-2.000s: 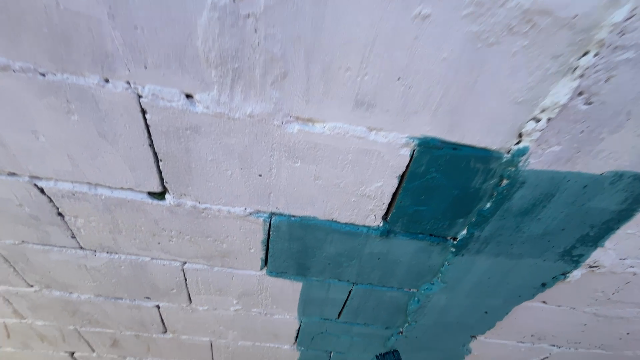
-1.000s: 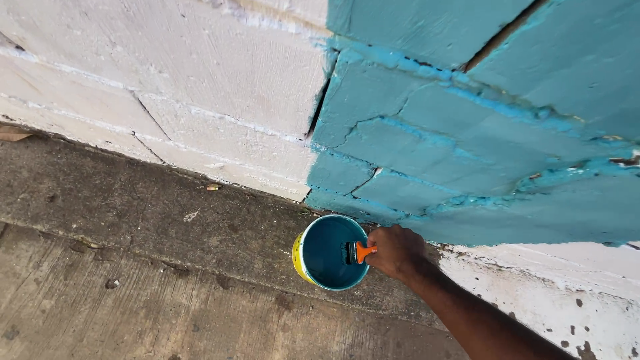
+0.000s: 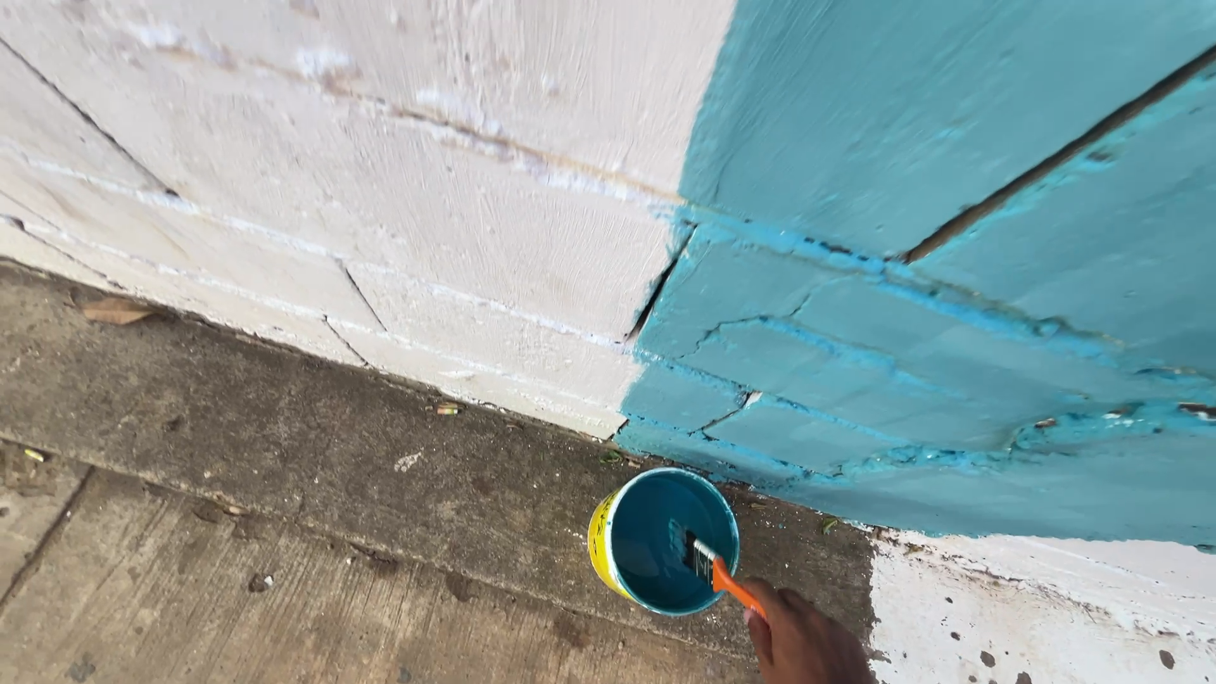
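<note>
My right hand point(image 3: 806, 635), at the lower right of the head view, grips the orange handle of a paintbrush point(image 3: 730, 581). The brush's bristles are inside a yellow bucket point(image 3: 602, 545) of teal paint point(image 3: 651, 541), near the paint's surface. The bucket stands on the concrete ledge at the foot of a block wall. Behind it the wall bears teal paint point(image 3: 817, 133) on the right and white paint point(image 3: 427, 190) on the left, with a nearly straight edge between them. My left hand is out of view.
A rough concrete ledge point(image 3: 313, 427) runs along the wall's foot, with lower concrete paving point(image 3: 285, 608) in front. A dry leaf point(image 3: 116, 311) lies at the far left against the wall. At the lower right is a white-painted, spotted surface point(image 3: 1007, 617).
The view has swung down from higher on the wall to the bucket. My right hand with the brush, unseen in the oldest frame, has been at the bucket since the middle one.
</note>
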